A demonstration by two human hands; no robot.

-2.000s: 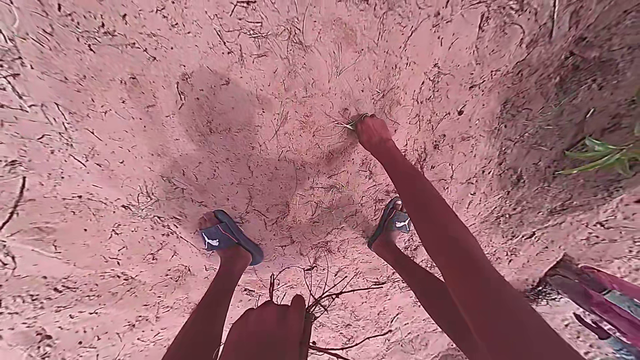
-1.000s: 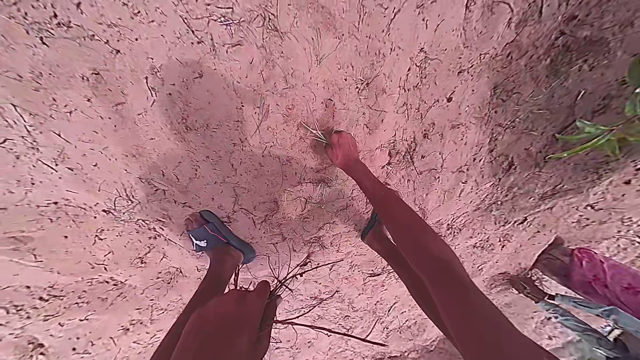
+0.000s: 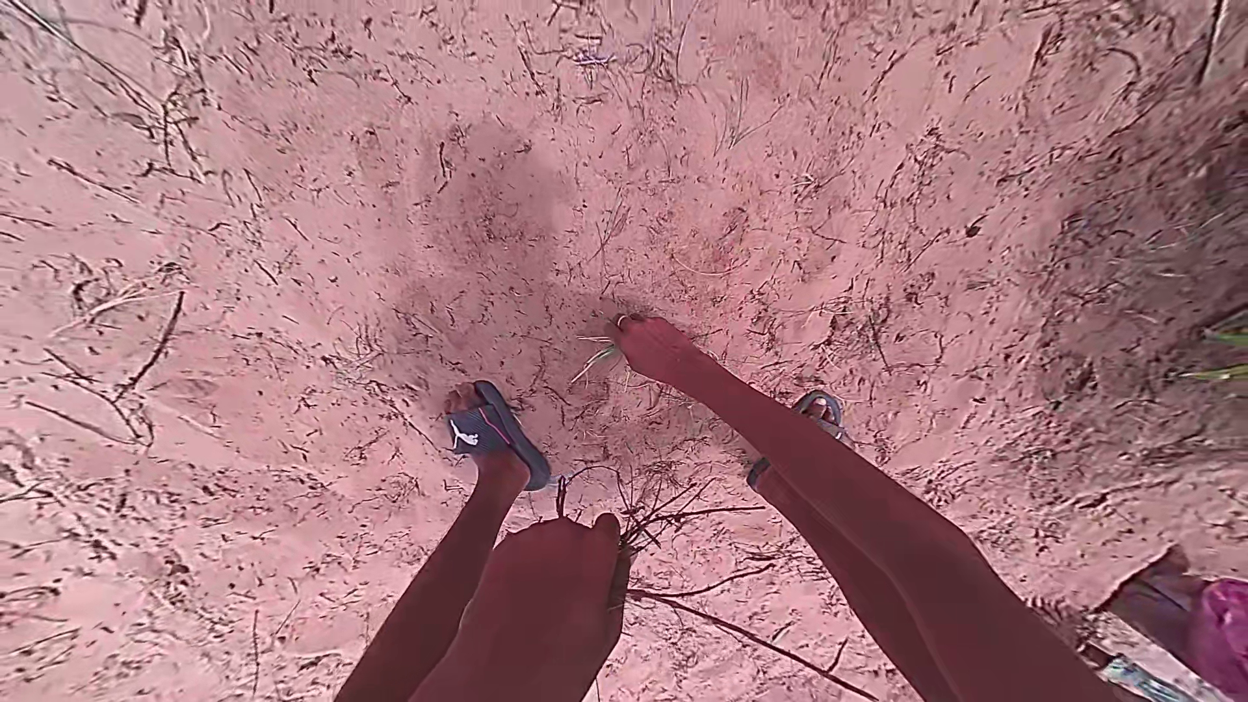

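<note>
My left hand (image 3: 558, 585), low in the middle of the view, is closed around a bundle of thin dark twigs (image 3: 673, 517) that fan out to the right. Out over the ground, between and ahead of my feet, my right hand (image 3: 651, 346) is closed on a small tuft of green and dry grass (image 3: 597, 363), whose blades stick out to the left of the fingers. Whether the tuft is still rooted cannot be seen. A dark slide sandal (image 3: 497, 434) with a white emblem is on my left foot; my right foot's sandal (image 3: 821, 408) is partly hidden by my right arm.
Reddish sandy soil (image 3: 546, 253) is strewn with bits of dry grass. Dry branching twigs (image 3: 127, 390) lie at the left. Green leaves (image 3: 1227, 356) show at the right edge. Part of another person in pink cloth (image 3: 1224, 634) is at the lower right.
My right hand stays low over the soil with grass in its fingers. My left hand keeps hold of the twigs. The view has shifted somewhat.
</note>
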